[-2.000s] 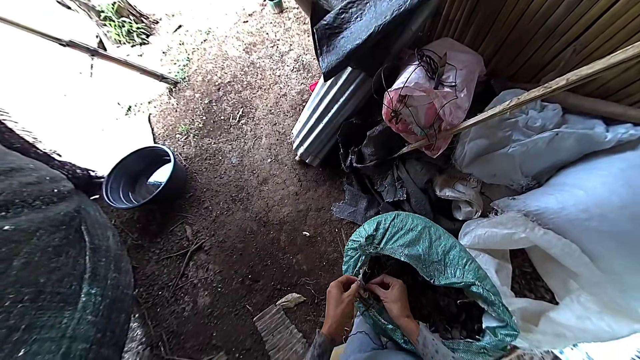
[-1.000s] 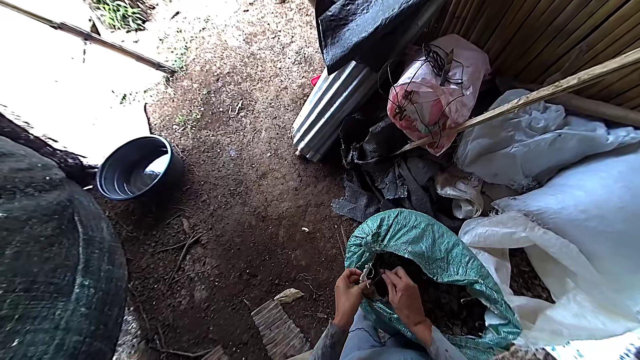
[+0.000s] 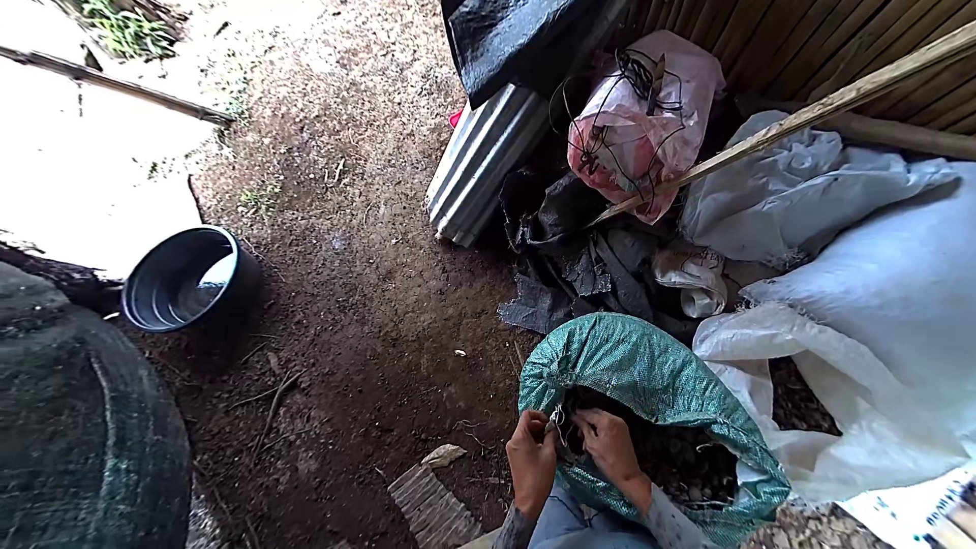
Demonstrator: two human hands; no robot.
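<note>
A green woven sack stands at the bottom centre with its rim rolled outward, and dark, lumpy pieces show inside it. Both of my hands are at the left part of its mouth. My left hand pinches pale, thin strands that look like string or frayed fibre. Close by on the right, my right hand has its fingertips bent together near the same strands; whether it grips them is too small to tell.
Right of the sack lie an open white sack and a full white sack. Beyond are black cloth, corrugated metal sheet, a pink plastic bag and a slanting wooden pole. A black tub sits left on bare soil.
My hands have shifted slightly apart at the sack's mouth, and pale strands now show between them. The dark, roundish thing between my fingers one second ago is no longer plain to see.
</note>
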